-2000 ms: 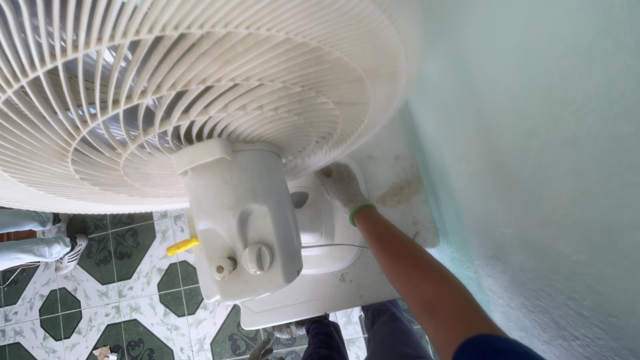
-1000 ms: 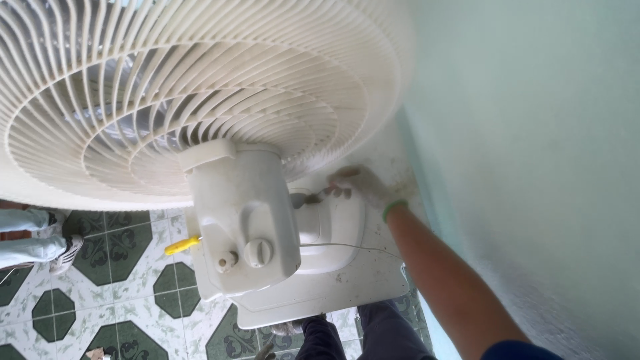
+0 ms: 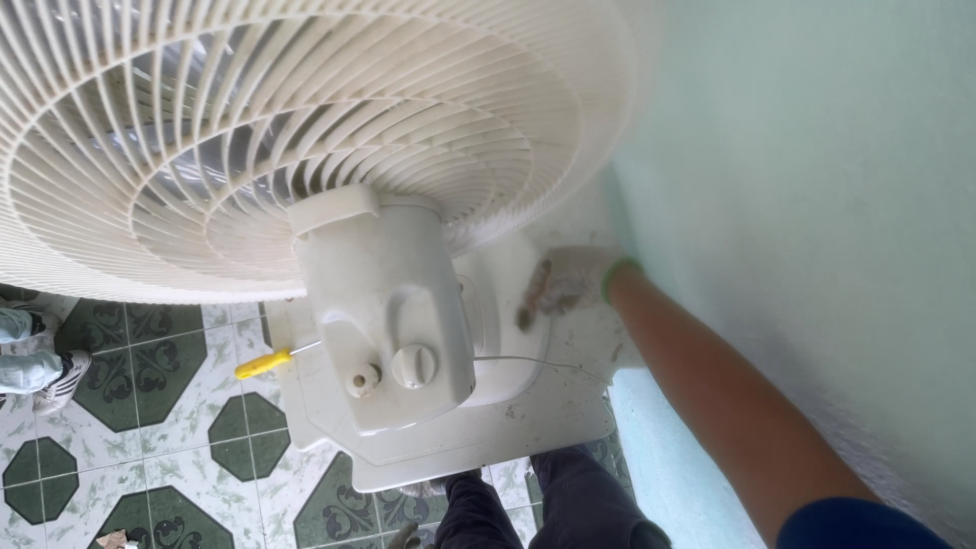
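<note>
A large off-white fan with a ribbed round grille (image 3: 366, 130) and a motor housing (image 3: 389, 320) with two knobs fills the left and middle. Its pale base (image 3: 503, 381) rests on a plastic tabletop (image 3: 457, 454). My right hand (image 3: 568, 282), in a thin, soiled glove with a green cuff, hovers at the right side of the base, its blurred fingers bent downward and apart, with nothing visible in them. At the bottom edge, only the gloved fingers of my left hand (image 3: 404, 536) show. A screwdriver with a yellow handle (image 3: 263, 364) lies over the tabletop's left edge.
A pale green wall (image 3: 808, 191) rises close on the right. A thin cord (image 3: 534, 360) runs rightward from behind the housing. Another person's sneaker (image 3: 65, 381) and light trousers show at far left, on the green-and-white tiled floor (image 3: 168, 374). My dark-trousered legs stand below the tabletop.
My right hand has moved from beside the fan's stem toward the right, nearer the wall. The screwdriver stays at the tabletop's left edge.
</note>
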